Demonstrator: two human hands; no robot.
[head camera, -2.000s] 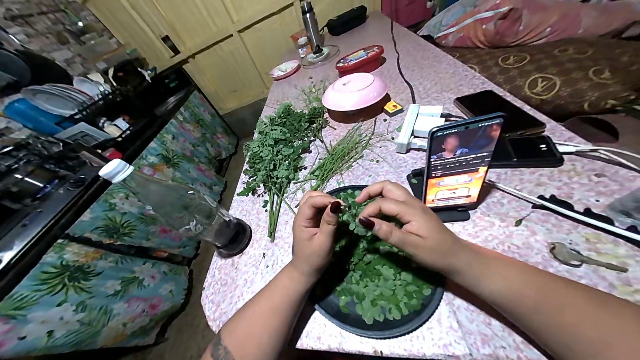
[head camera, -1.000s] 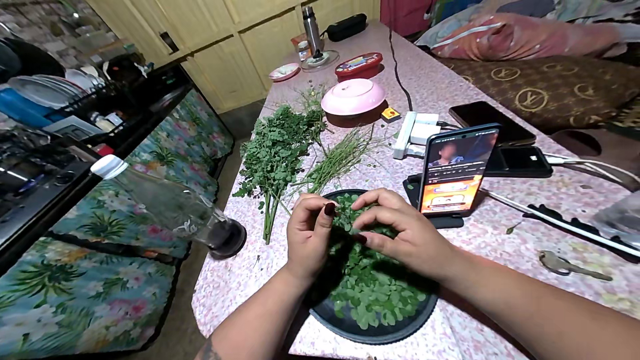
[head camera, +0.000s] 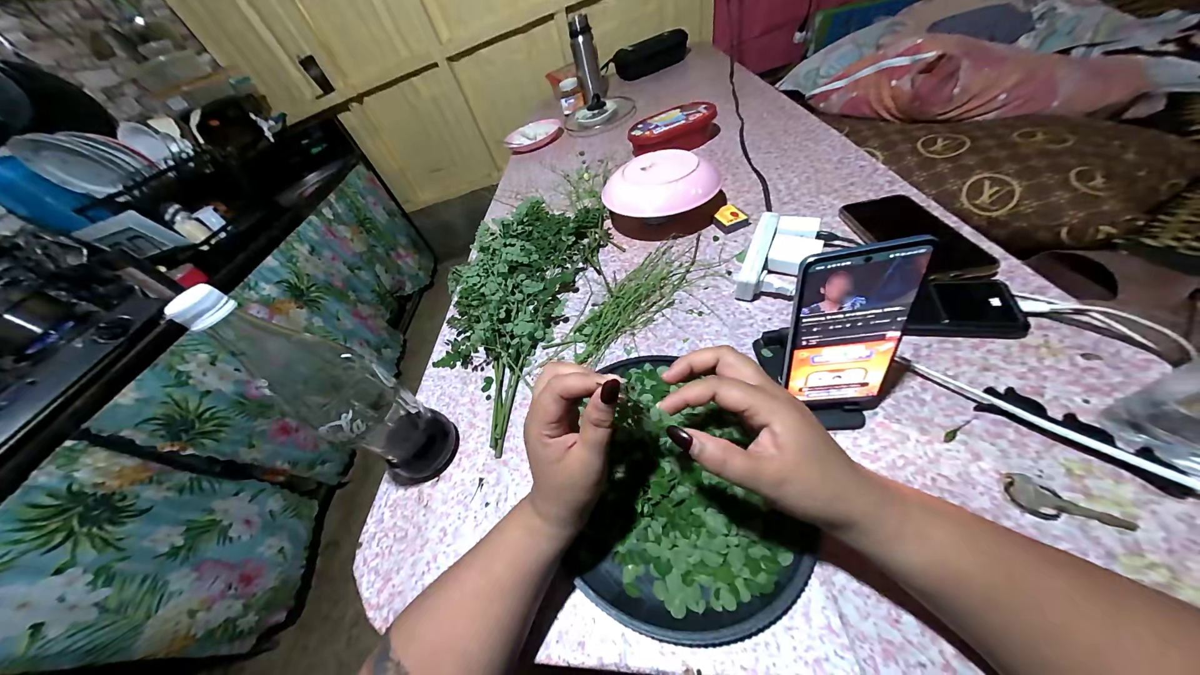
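Over a round dark plate (head camera: 694, 630) heaped with small green leaves (head camera: 708, 558), my left hand (head camera: 574, 436) pinches a thin leafy stem (head camera: 630, 398) between thumb and fingertips. My right hand (head camera: 759, 427) is just to the right above the leaves, thumb and fingers apart, with nothing visible held. Behind the plate lies a bunch of leafy sprigs (head camera: 516, 291), its stalks pointing toward me. Bare green stems (head camera: 637, 305) lie in a loose pile beside it.
A glass bottle with dark liquid (head camera: 347, 403) is at the left table edge. A propped phone (head camera: 848, 328), a power strip (head camera: 761, 258) and a spoon (head camera: 1069, 502) are on the right. A pink bowl (head camera: 663, 185) and a red container (head camera: 672, 127) sit farther back.
My right hand's thumb and fingers have spread from their closer position near my left hand. The view has shifted slightly.
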